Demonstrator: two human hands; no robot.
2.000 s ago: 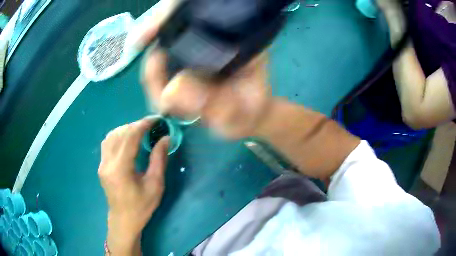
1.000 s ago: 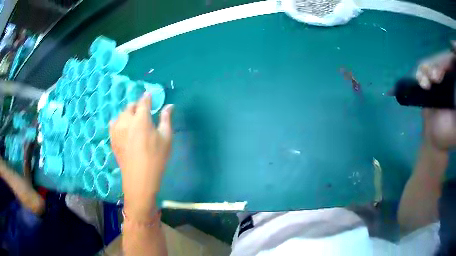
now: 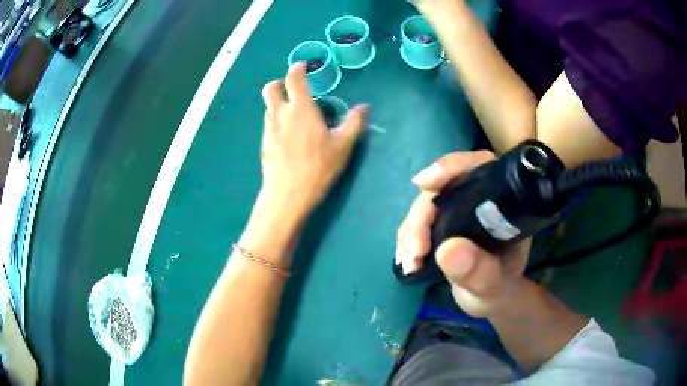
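Observation:
My left hand (image 3: 301, 143) is spread, thumb and fingers apart, over a turquoise fan housing (image 3: 332, 108) that it partly hides; no firm grip shows. Its raised finger overlaps a second housing (image 3: 315, 69). Another housing (image 3: 350, 41) stands just beyond, with dark parts inside. My right hand (image 3: 482, 264) is closed around the black electric screwdriver (image 3: 482, 215), cord end up and to the right. The screwdriver's bit is not visible.
Another housing (image 3: 420, 43) stands by a neighbouring person's forearm (image 3: 482, 83). The screw bag (image 3: 120, 318) lies on the white line (image 3: 177, 154) at lower left. The black cord (image 3: 640, 181) loops at right. A dark green belt (image 3: 98, 151) runs beyond the line.
The view has swung right, away from the housing cluster. My left hand has left that cluster and is now over a housing near the neighbour. The screwdriver is still in my right hand, now nearer the view's middle.

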